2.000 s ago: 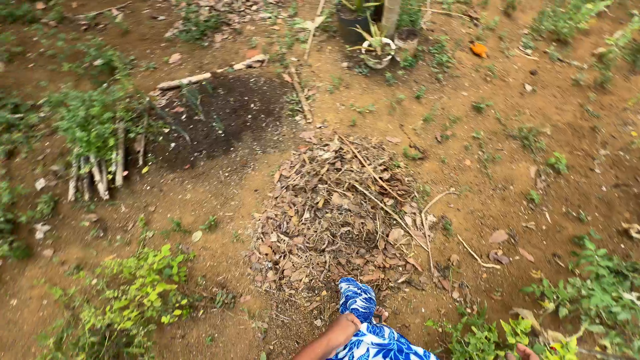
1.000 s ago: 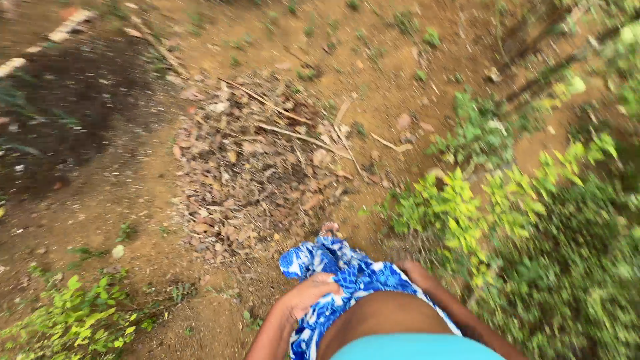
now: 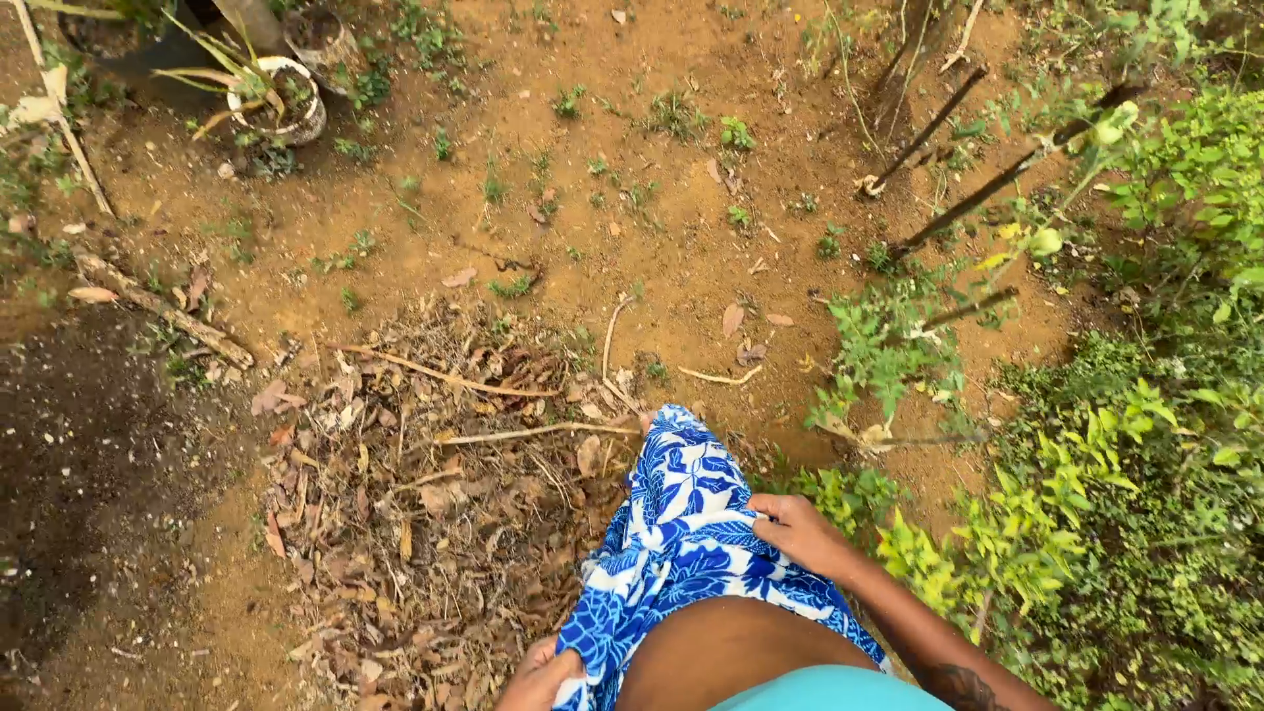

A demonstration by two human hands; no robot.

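Observation:
A blue and white patterned cloth garment (image 3: 681,494) hangs from my waist over my legs. At its lower left, my left hand (image 3: 543,671) grips a fold of the fabric. On the other side, my right hand (image 3: 795,528) pinches the cloth between thumb and fingers, the arm reaching in from the lower right. The garment's far end lies beside a heap of dry leaves and twigs (image 3: 444,513), with a thin stick (image 3: 538,432) running up to it. My feet are mostly hidden by the cloth.
Dark soil (image 3: 89,464) lies at the left, near a short log (image 3: 168,311). A potted plant in a white pot (image 3: 281,104) stands at the upper left. Dark upright stakes (image 3: 1007,183) and leafy green shrubs (image 3: 1116,533) are at the right.
The right hand, out of clear sight two seconds ago, now shows gripping the cloth. The garment is spread wider between both hands. The view has shifted to the right.

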